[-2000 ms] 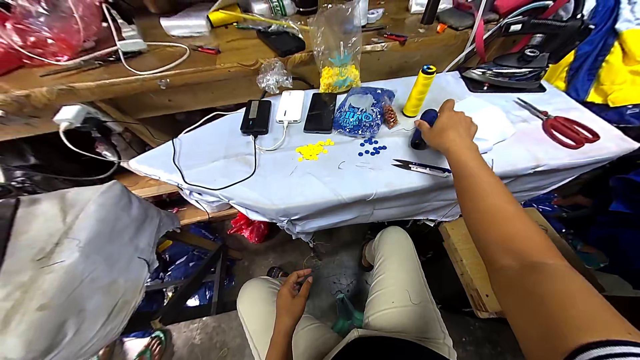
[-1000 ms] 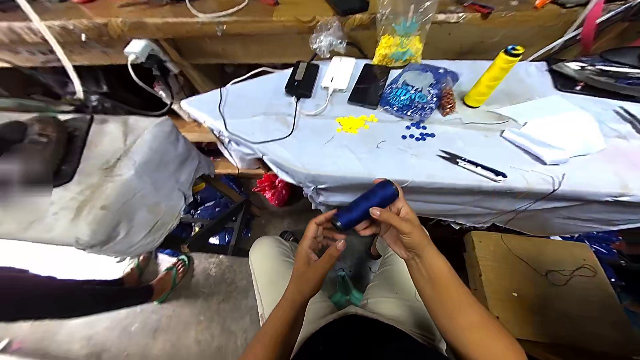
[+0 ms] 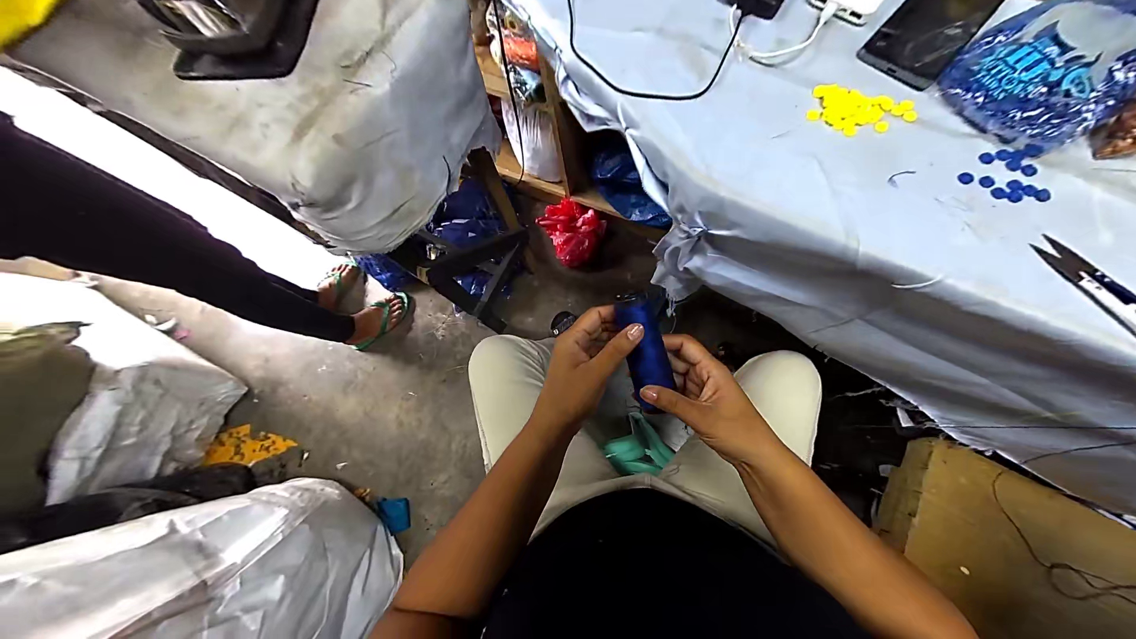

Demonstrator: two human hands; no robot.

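A spool of dark blue thread (image 3: 648, 355) stands nearly upright between my hands, above my lap. My left hand (image 3: 590, 359) grips its upper part from the left, thumb across the front. Lower down, my right hand (image 3: 701, 390) holds it from the right, with the thumb near its base. On the cloth-covered table to the right lie yellow discs (image 3: 852, 108), small blue discs (image 3: 1007, 177) and a pair of thread snips (image 3: 1083, 280). A plastic bag of blue pieces (image 3: 1034, 75) sits behind the blue discs, beside a dark smartphone (image 3: 923, 40).
A clothes iron (image 3: 222, 27) rests on a padded board (image 3: 355, 115) at the upper left. Another person's legs (image 3: 177, 240) and sandalled feet are at the left. A red plastic bag (image 3: 572, 232) lies on the floor under the table. A wooden box (image 3: 1012, 532) stands at lower right.
My right hand took the blue spool from the table and brought it to my lap, where both hands now hold it. The spool has turned more upright. The view has swung left and down.
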